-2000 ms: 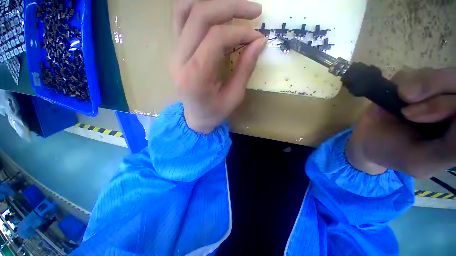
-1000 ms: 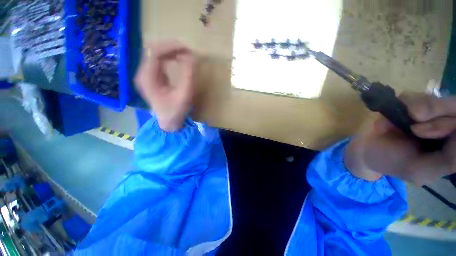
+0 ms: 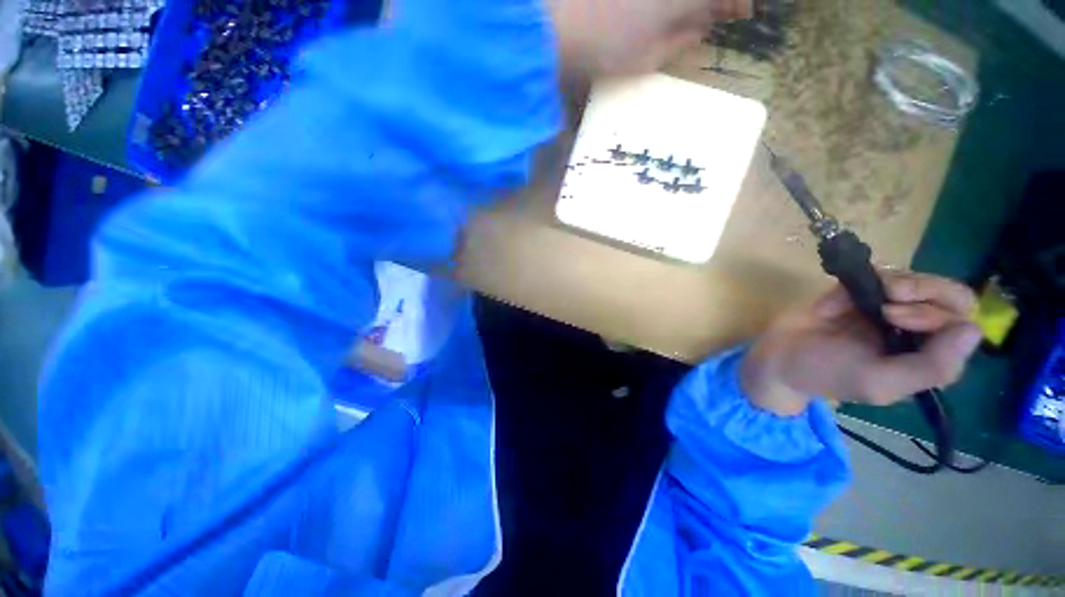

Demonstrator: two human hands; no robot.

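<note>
My right hand (image 3: 878,344) holds the soldering iron (image 3: 856,271) by its black handle. The iron's tip points up-left, over the cardboard just right of the white block. The white block (image 3: 654,222) carries small black components (image 3: 672,167) in two short rows. My left hand (image 3: 637,33) is blurred at the top edge, beyond the block, and partly cut off. Its fingers are near the dark pile of lead wires (image 3: 753,33). I cannot tell whether it holds anything.
A ring of silvery wire (image 3: 926,82) lies at the far right of the cardboard (image 3: 549,280). A blue bin (image 3: 143,134) of dark parts is at left, with silvery grid-like pieces (image 3: 108,41) beyond it. A yellow sponge (image 3: 995,313) and a blue tray (image 3: 1043,402) are at right.
My left hand has moved from left of the block to the far edge. The iron's tip has moved off the components to the right. The view has shifted towards the right side of the bench.
</note>
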